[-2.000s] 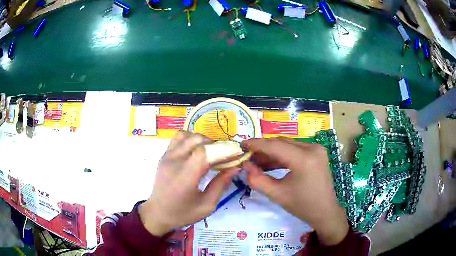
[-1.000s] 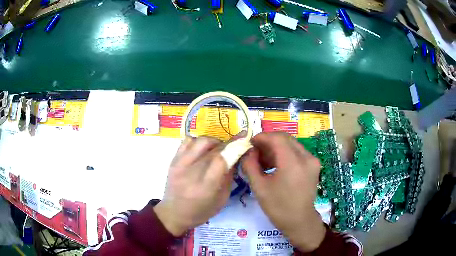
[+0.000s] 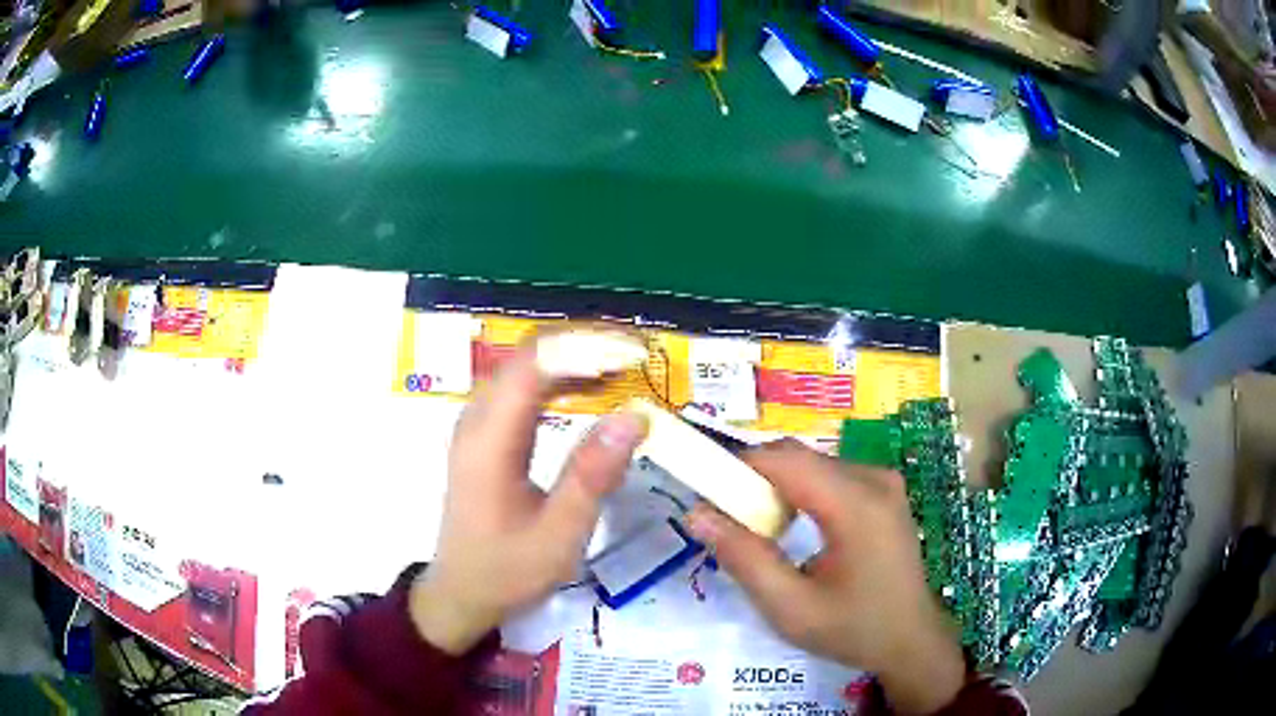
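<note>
The cream masking tape roll (image 3: pixel 714 473) appears edge-on and tilted. My right hand (image 3: pixel 840 553) grips its lower right end between thumb and fingers. My left hand (image 3: pixel 511 490) is blurred, with thumb and fingers spread apart; its thumb tip is at or beside the roll's upper left end. A cream tape wrap (image 3: pixel 588 353) is around a raised left fingertip. A blue battery pack with a white side (image 3: pixel 644 560) lies on the printed sheet below and between my hands, with thin leads around it. Part of it is hidden by my left hand.
Green PCB panels (image 3: pixel 1036 518) are heaped on brown board at right. A green belt (image 3: pixel 560 210) runs across, with several blue battery packs and a small PCB (image 3: pixel 845 136) on its far side. Beige pieces (image 3: pixel 91 315) stand at far left. A grey post (image 3: pixel 1231 347) is at right.
The tape roll has turned from an upright ring to edge-on and come down into my right hand. My left hand has opened and its wrapped finger is raised. The battery pack is more exposed.
</note>
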